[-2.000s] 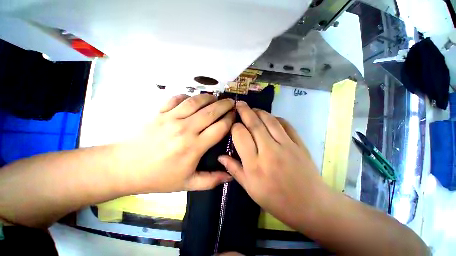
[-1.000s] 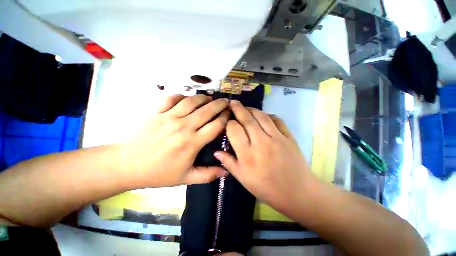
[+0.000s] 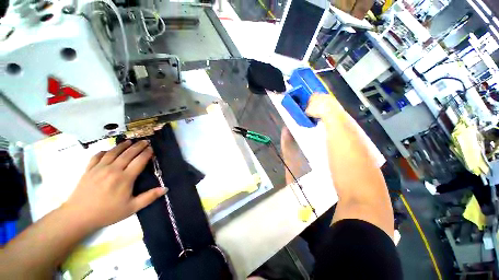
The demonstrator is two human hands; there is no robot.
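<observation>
A black zipper panel [image 3: 191, 219] lies on the pale work plate, its top end at the yellow-orange presser foot area [image 3: 143, 128]. A silver metal zipper [image 3: 170, 210] runs down it, with a ring pull [image 3: 186, 253] near the lower end. My left hand [image 3: 117, 178] lies flat on the panel's upper left part, fingers slightly spread, pressing it rather than gripping. My right hand [image 3: 318, 106] reaches to the near small blue bin [image 3: 298, 109] at the upper right. Its fingertips are hidden in the bin, so whether it holds anything cannot be seen.
The white machine head [image 3: 60, 65] with a red logo is at upper left. Green-handled snips [image 3: 253, 135] lie right of the plate. A black cloth item [image 3: 265, 76] and a second blue bin [image 3: 309, 81] are behind. A dark screen [image 3: 300, 27], other machines and a person stand beyond.
My right hand has left the zipper panel and moved right to the blue bin. My left hand stays on the panel. The view has turned to the right, and a ring pull shows lower down.
</observation>
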